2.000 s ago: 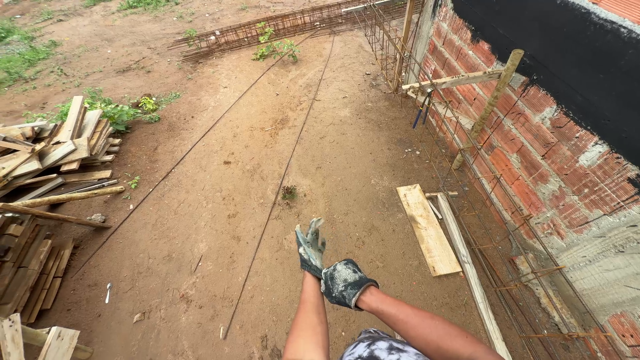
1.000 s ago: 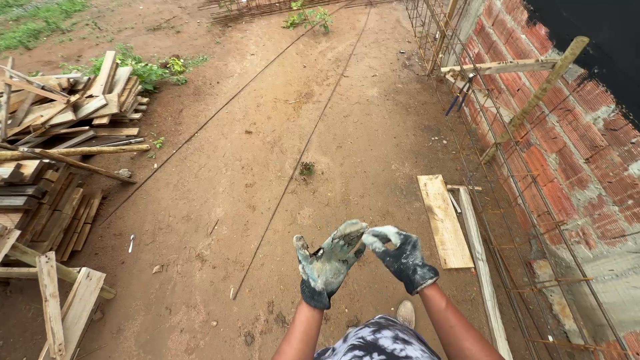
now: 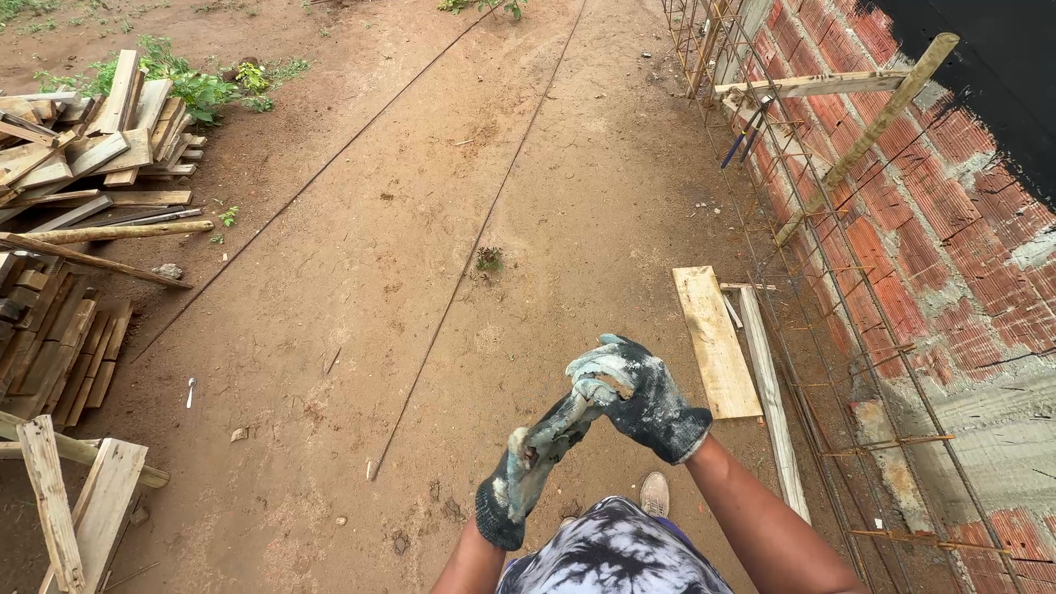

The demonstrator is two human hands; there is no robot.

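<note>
Both hands wear dark work gloves with pale, dried stains on them. My left hand (image 3: 536, 462) is held up in front of my body, its fingers pointing up and to the right. Touching its fingertips, my right hand (image 3: 643, 396) bends its gloved fingers over them. No tool shows in either hand; the overlap partly hides the fingers. Below them are my patterned shirt (image 3: 619, 553) and one shoe (image 3: 655, 493). A wide wooden board (image 3: 716, 342) lies on the dirt just right of my right hand, beside a narrow timber (image 3: 771, 396).
Stacked and loose boards (image 3: 91, 157) lie at left. Two long steel rods (image 3: 462, 276) cross the dirt. A rebar cage (image 3: 858, 330) runs along the brick wall (image 3: 949, 223) at right, with a wooden prop (image 3: 874, 136) and blue-handled pliers or cutters (image 3: 742, 140) hanging near it.
My hands were together two seconds ago, then were held with the left palm opened upward. Now the right hand's fingers are bent over the left fingertips.
</note>
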